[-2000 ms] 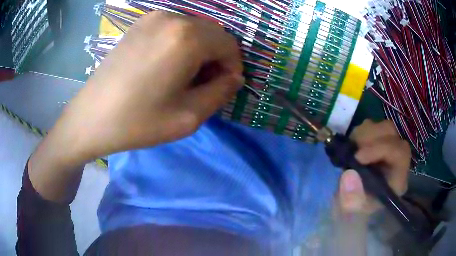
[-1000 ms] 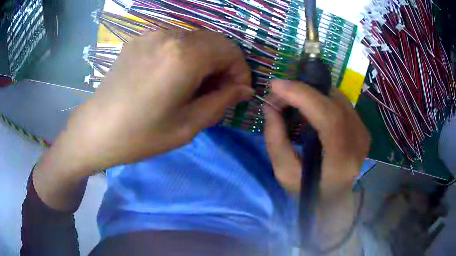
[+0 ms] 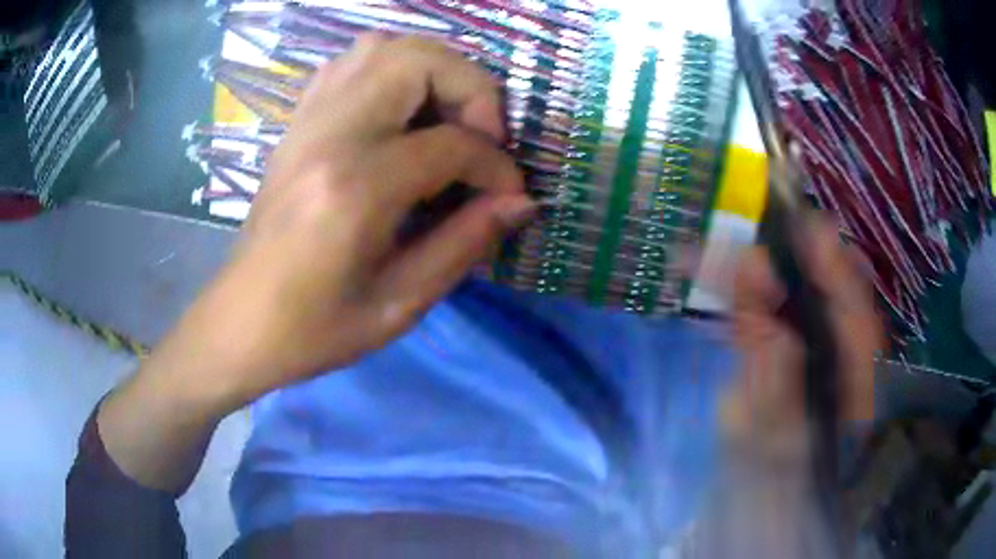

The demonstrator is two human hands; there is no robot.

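Note:
My left hand (image 3: 371,207) is over the left part of the green PCB panel (image 3: 628,175), its thumb and fingertips close together near the ends of the soldered leads (image 3: 524,44). Whether a wire is between the fingertips cannot be made out. My right hand (image 3: 808,317), blurred, holds the black soldering iron (image 3: 803,284) at the right of the panel, its front end pointing up. The iron's tip is too blurred to make out. The leads lie in rows with white plugs at the far left.
A loose lead pile (image 3: 874,142) of red and black wires with white plugs lies at the right. The white backing (image 3: 721,257) has yellow tape (image 3: 743,180) near its right edge. A striped sheet (image 3: 66,104) is at the far left. Blue cloth (image 3: 437,415) covers the lap.
My right hand has moved right with the iron, away from my left fingertips and off the panel. My left fingers have spread somewhat. The panel appears slightly further left.

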